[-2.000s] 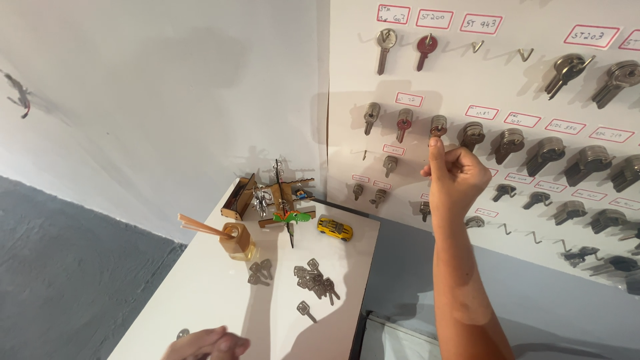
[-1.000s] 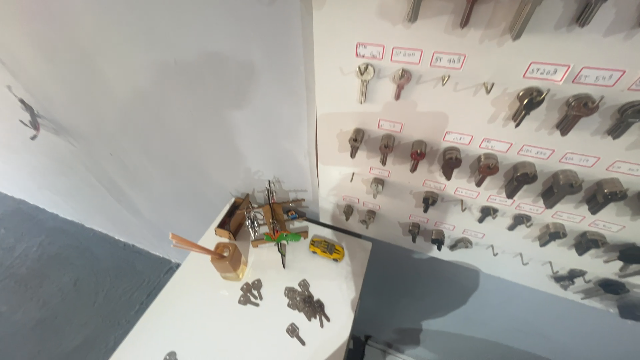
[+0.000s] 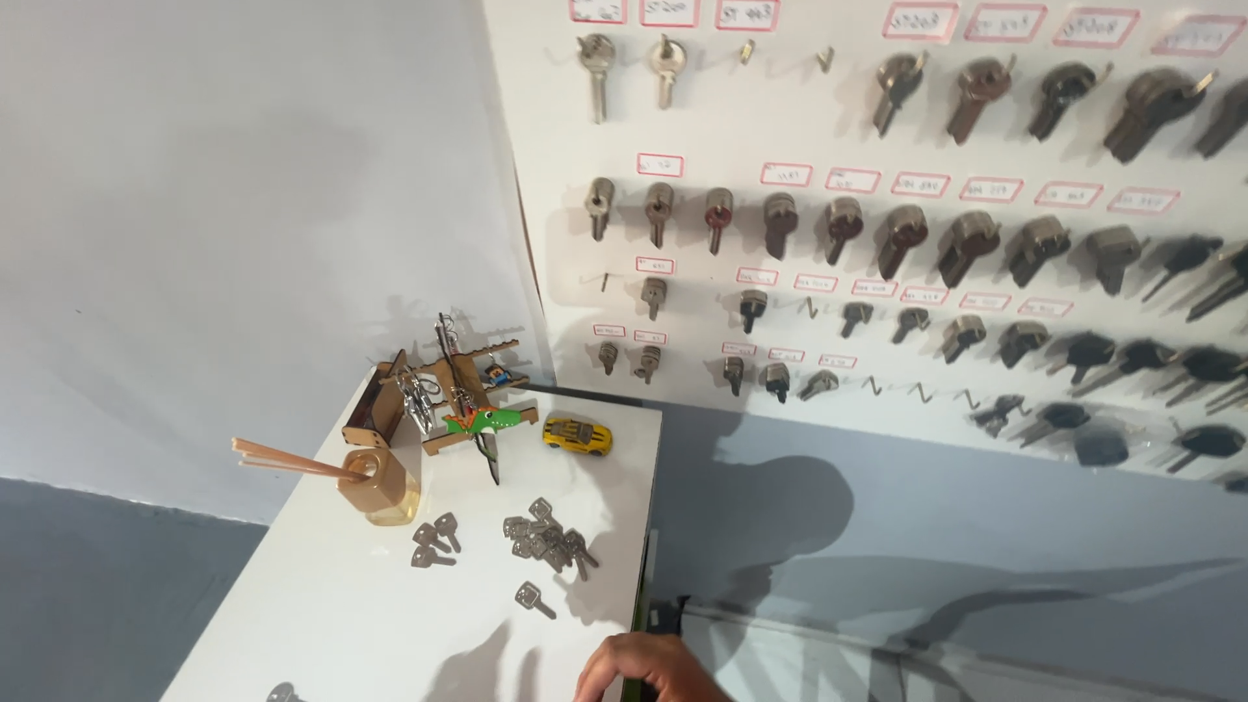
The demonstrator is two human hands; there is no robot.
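Note:
At the bottom edge of the view is my right hand (image 3: 648, 668), partly cut off, by the right edge of the white tabletop (image 3: 390, 634). Its fingers bend downward and their tips are out of view, so what they hold cannot be seen. My left hand is out of view. The nearest thing to the hand is a single key (image 3: 535, 600). Beyond that lies a pile of keys (image 3: 548, 539), with a smaller group of keys (image 3: 434, 541) to its left. Another key (image 3: 283, 693) shows at the bottom left. Key blanks (image 3: 719, 216) hang in rows on the white wall panel (image 3: 556, 146).
A yellow toy car (image 3: 577, 436), a reed diffuser (image 3: 378, 487) and a wooden stand (image 3: 468, 385) with keyrings and a green crocodile figure (image 3: 487, 421) stand toward the tabletop's far end. Several empty hooks (image 3: 921, 393) stick out of the panel.
Two seconds ago my right hand was raised at a hanging key blank on the panel; now it is low beside the tabletop. My left hand, then at the bottom edge, has left the view.

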